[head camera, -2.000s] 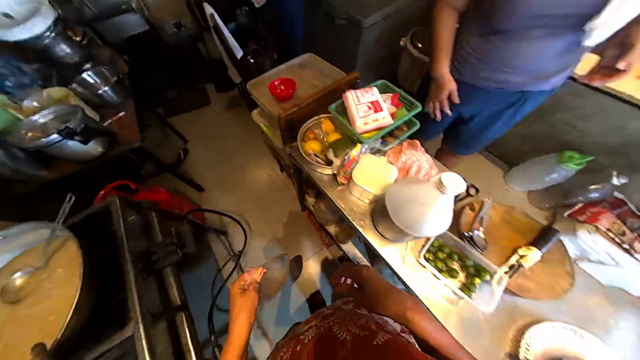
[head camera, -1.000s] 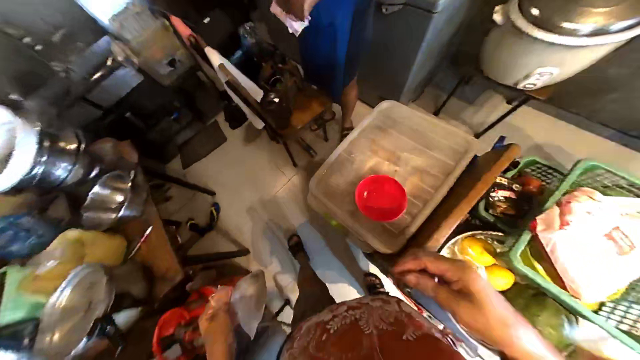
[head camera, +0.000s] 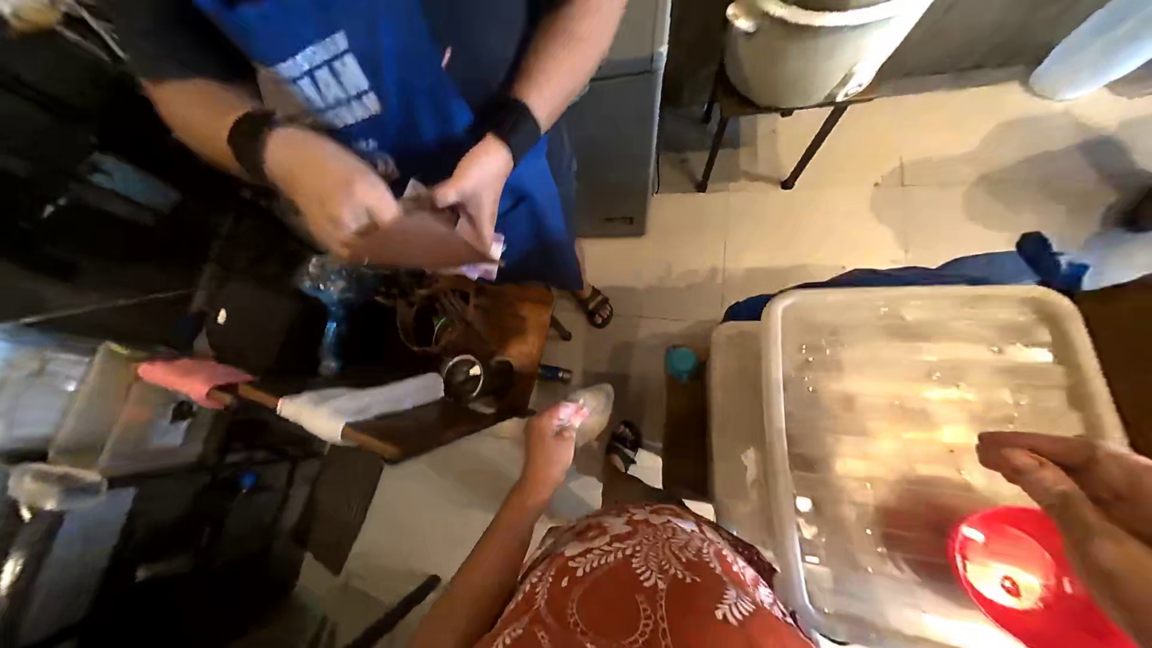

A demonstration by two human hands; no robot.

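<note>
My left hand (head camera: 551, 441) is closed around a small clear plastic bag (head camera: 592, 414), held low in front of my patterned red garment. At the right, my right hand (head camera: 1062, 490) hovers over the translucent lid of a plastic storage box (head camera: 900, 387), its fingers close together; I see nothing in it, but whether thumb and fingers touch is unclear. Beneath that hand a red plastic bowl (head camera: 1012, 567) sits on the lid, partly hidden by the palm.
A person in a blue apron (head camera: 360, 99) stands ahead, both hands on a brown folder or wallet (head camera: 423, 238) with papers. A wooden stool or bench (head camera: 522, 342) holds a bag and cloths. A large pot (head camera: 810, 54) rests on a stand at the upper right.
The view has swung strongly toward the person in the blue apron and the storage box. My right hand, beside the box one second ago, is now over the lid near the red bowl.
</note>
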